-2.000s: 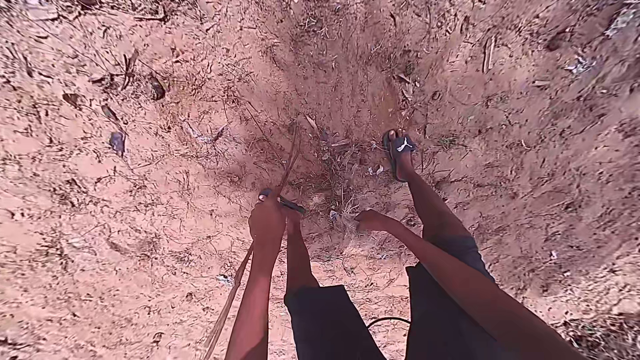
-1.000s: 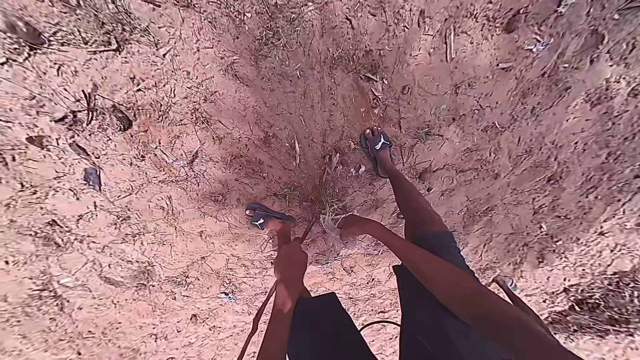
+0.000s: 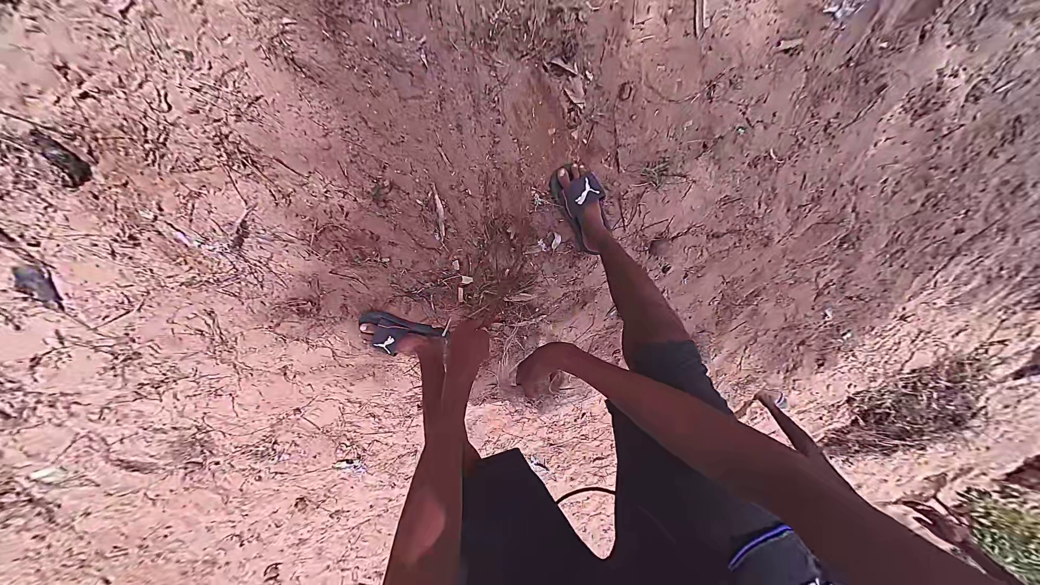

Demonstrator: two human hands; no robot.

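My left hand [image 3: 467, 341] is blurred and closed around a thin brown stick [image 3: 445, 331], mostly hidden behind the hand and forearm. It is low over the ground, just right of my left sandal [image 3: 394, 331]. My right hand [image 3: 540, 370] reaches down a little farther right, its fingers curled and pointing toward pale dry grass strands [image 3: 508, 348]; whether it grips them cannot be made out. Beyond both hands is a tuft of dry grass [image 3: 496, 276] with small pale scraps. My right sandal [image 3: 581, 199] stands farther forward, to the right of the tuft.
Reddish sandy soil [image 3: 244, 390] with scattered twigs surrounds my feet. Dark debris [image 3: 36, 283] lies at the left, and dry brush [image 3: 918, 398] at the right. A dark limb-like shape [image 3: 792, 426] shows beside my right arm; its nature is unclear. Green plants [image 3: 1007, 524] edge the lower right.
My left hand has moved closer to my right hand, and the long stick, seen above and below the left hand earlier, is now mostly hidden. The view has shifted.
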